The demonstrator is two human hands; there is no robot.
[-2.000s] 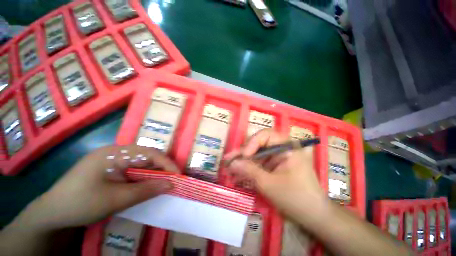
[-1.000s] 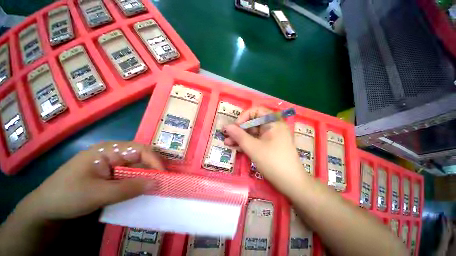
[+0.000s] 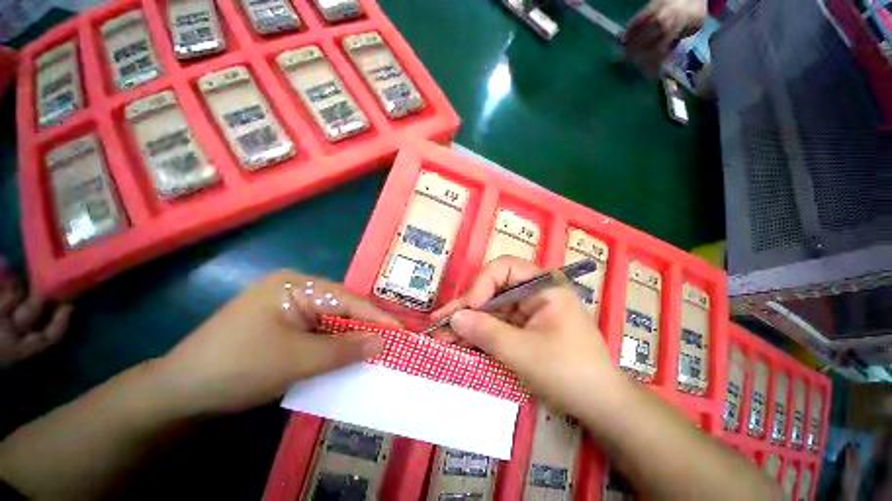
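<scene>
My left hand (image 3: 284, 338) holds a label sheet (image 3: 411, 406), white below with a red band of white dots along its top. Several tiny white labels (image 3: 309, 290) sit on my left fingers. My right hand (image 3: 518, 313) holds dark tweezers (image 3: 538, 284), with their tip at the sheet's top edge. Both hands are above a red foam tray (image 3: 386, 220) with gold-beige phone housings (image 3: 424, 240) in its pockets. The sheet and my right hand hide parts of several phones. Whether a label is on the tweezer tip cannot be told.
A second red tray (image 3: 230, 201) with phones lies at the upper left, another (image 3: 824, 391) at the right. Another person's hand (image 3: 670, 24) is at the top right near a loose phone (image 3: 676, 100). Part of a hand (image 3: 29, 318) shows at the left edge. A grey perforated machine (image 3: 812, 166) stands right.
My right hand and tweezers have moved from over a phone to the sheet's top edge. The trays appear shifted right in view. Other people's hands now show at the top right and left edge.
</scene>
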